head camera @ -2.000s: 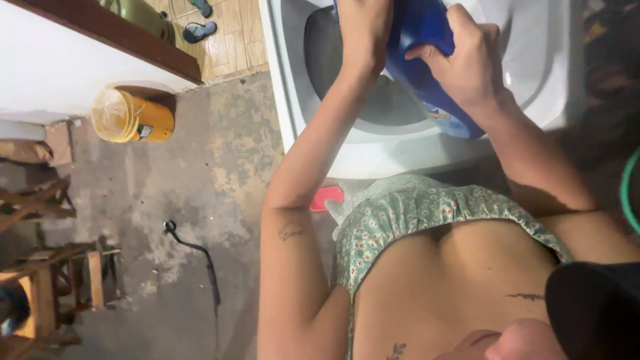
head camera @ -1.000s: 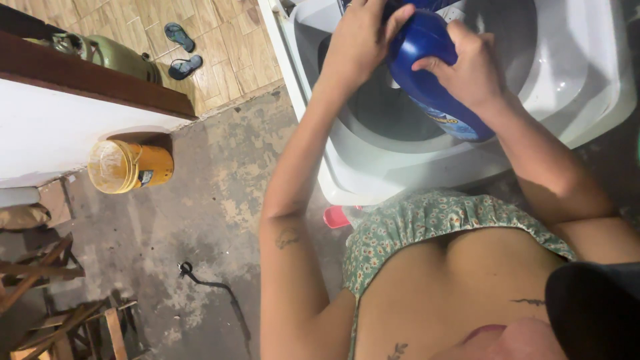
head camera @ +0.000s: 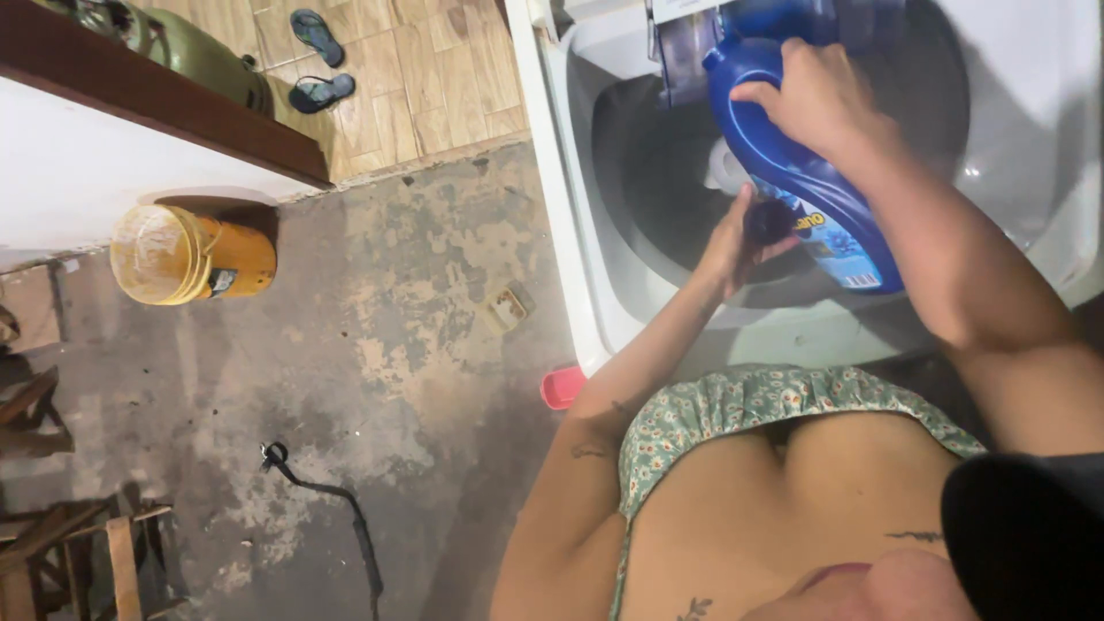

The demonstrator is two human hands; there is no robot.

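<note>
My right hand [head camera: 819, 103] grips the handle of a large blue plastic detergent bottle [head camera: 806, 155], held tilted over the open tub of a white top-loading washing machine [head camera: 604, 332]. The bottle's neck points to the upper left, and its label faces up. My left hand [head camera: 733, 246] is below the bottle's label side, with its fingers around a small dark blue cup-like thing [head camera: 770, 220], partly hidden, perhaps the bottle's cap. Under the hands shows the machine's dark drum with a white central agitator [head camera: 729, 168]. A bluish see-through lid part [head camera: 686, 56] stands at the tub's upper edge.
A yellow bucket [head camera: 241, 259] lies on the worn concrete floor beside a wall. Flip-flops [head camera: 319, 93] and a green gas cylinder [head camera: 194, 56] are on the tiled floor. A black strap or hose [head camera: 345, 496], a pink container [head camera: 562, 387] and wooden pieces [head camera: 123, 565] are nearby.
My left hand has moved away from the bottle's neck end, down toward its label side, and now holds a small dark thing. My right hand stays on the bottle.
</note>
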